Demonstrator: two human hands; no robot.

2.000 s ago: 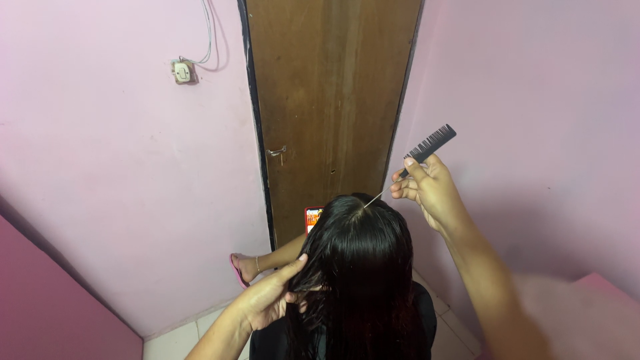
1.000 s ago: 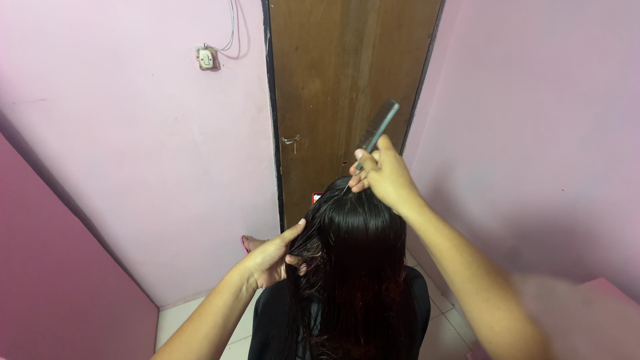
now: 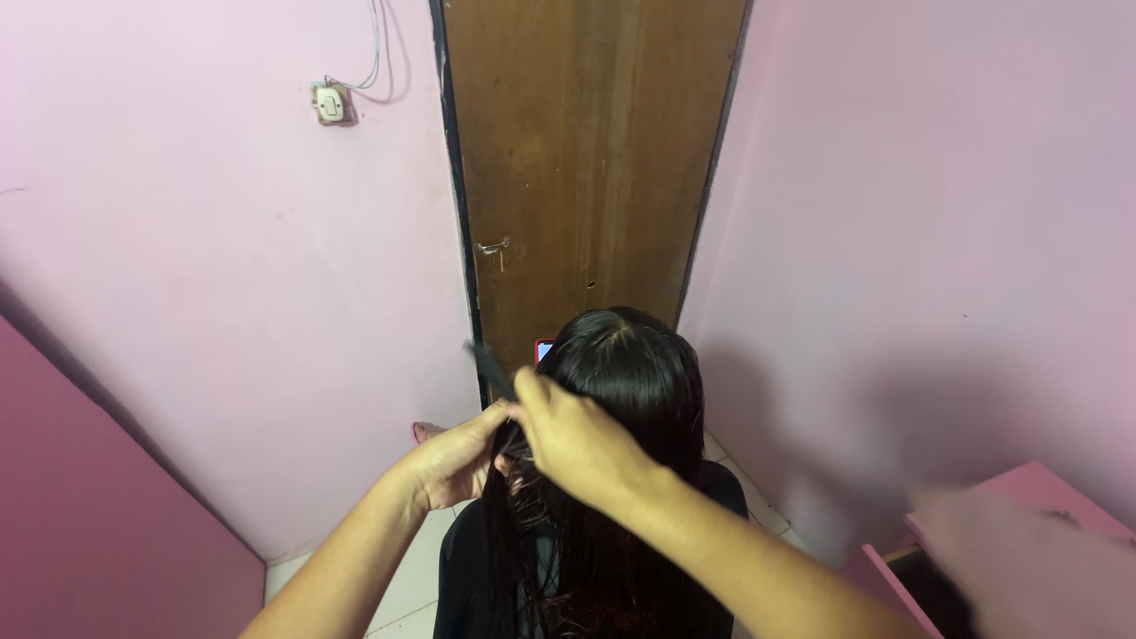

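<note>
A person with long dark hair (image 3: pixel 639 382), parted at the crown, sits with their back to me in a dark top (image 3: pixel 463 568). My left hand (image 3: pixel 457 457) holds a section of that hair at the left side of the head. Across it reaches my right hand (image 3: pixel 577 439), its fingers on a black comb (image 3: pixel 491 371) whose toothed end points up and left. The comb's thin tail is hidden by my hand. Both hands meet near the held strands. Past the head shows part of a phone (image 3: pixel 544 350) with a red edge.
Ahead is a brown wooden door (image 3: pixel 595 160) with a metal latch (image 3: pixel 493 246). A light switch (image 3: pixel 330 104) with wires is on the pink wall. Pink furniture stands at left (image 3: pixel 106 497) and lower right (image 3: pixel 1029 497), the latter with an opened drawer (image 3: pixel 896 577). A foot (image 3: pixel 426 431) shows beyond my left hand.
My right hand, with the comb, has moved from the crown down and left to my left hand. The comb now points up-left instead of up-right. My left hand still holds hair at the side.
</note>
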